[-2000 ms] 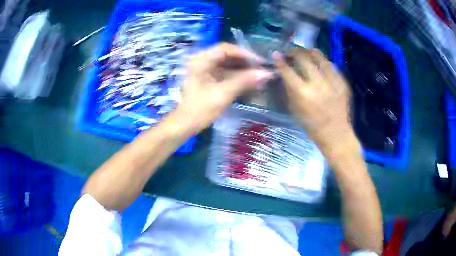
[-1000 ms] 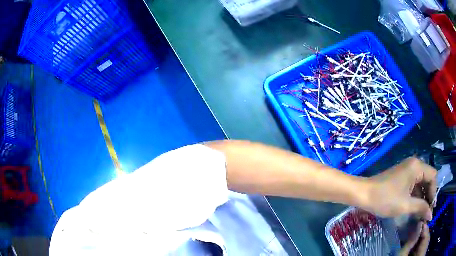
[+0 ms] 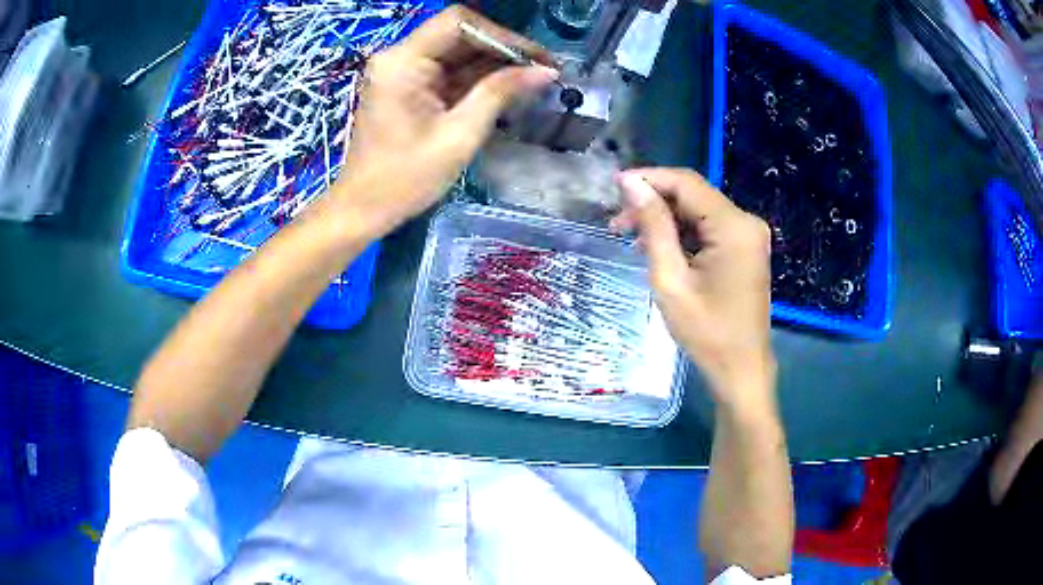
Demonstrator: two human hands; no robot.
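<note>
My left hand (image 3: 440, 103) holds a thin stick part (image 3: 492, 42) between thumb and fingers, its tip near the small metal fixture (image 3: 583, 101) of the press. My right hand (image 3: 692, 246) is bent with thumb and fingertips close together, right of the worn grey press base (image 3: 549, 179). Whether it holds a small ring cannot be told. The clear plastic box (image 3: 427, 383) is in front of the press, with sticks lying in line, red ends left. The left blue tray (image 3: 154, 217) has jumbled sticks. The right blue tray (image 3: 884, 217) looks black inside, with small rings.
A white tag (image 3: 644, 43) is beside the press. Clear containers (image 3: 44, 126) are stacked at far left. A loose stick (image 3: 154, 62) lies left of the left tray. At lower right are a person's arm (image 3: 1018, 429) and a red stool (image 3: 852, 531).
The view has swung back from the left side to the bench front. Both hands are in full view again, and they are farther apart than in the earlier frames.
</note>
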